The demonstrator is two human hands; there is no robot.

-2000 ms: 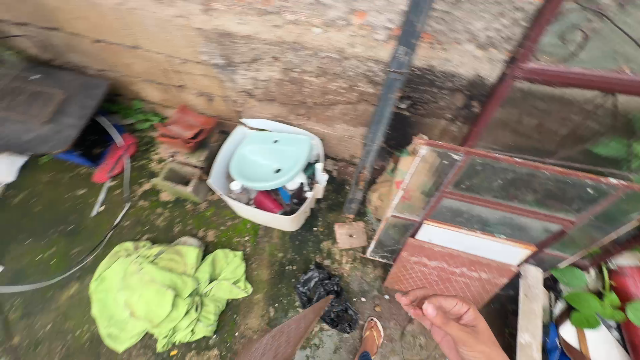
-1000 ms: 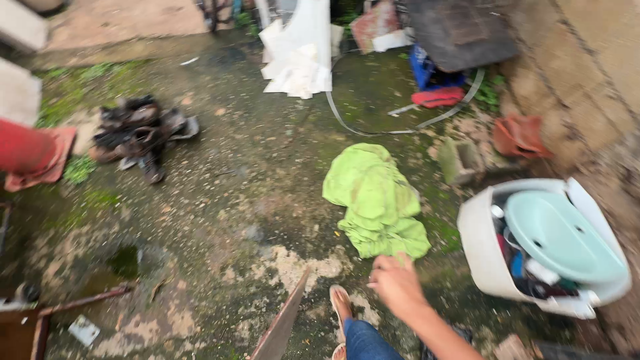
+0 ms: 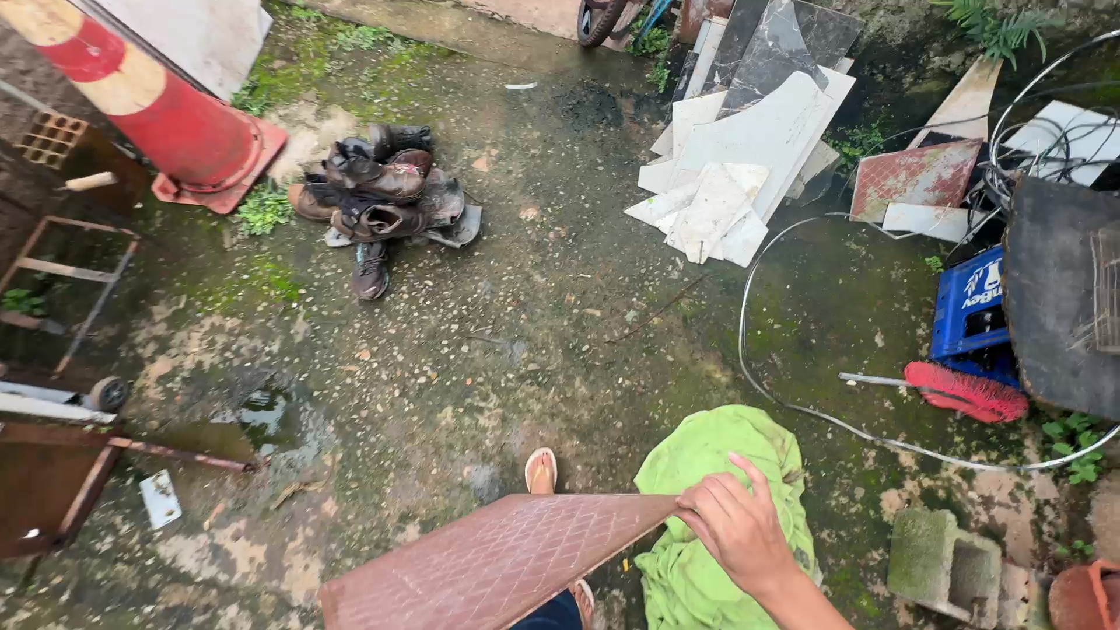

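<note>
My right hand (image 3: pixel 731 521) grips the pointed right corner of a reddish-brown ceramic tile piece (image 3: pixel 499 556) with a crosshatched surface. The tile slants across the bottom of the head view, over my sandalled feet. Beneath and beside the hand, a crumpled lime-green cloth (image 3: pixel 726 446) lies on the mossy concrete. My left hand does not show; the tile's left end reaches the bottom edge of the view.
Worn shoes (image 3: pixel 385 197) lie heaped near a red-and-white traffic cone (image 3: pixel 184 114). Broken tile slabs (image 3: pixel 744 149) are stacked at the upper right. A wire loop (image 3: pixel 748 350), a blue crate (image 3: pixel 967 302), a red brush (image 3: pixel 967 391) and a concrete block (image 3: pixel 941 560) stand rightward.
The view has swung far from the wall and the white tub toward the open yard. My right hand, apart from the tile earlier, now holds its corner.
</note>
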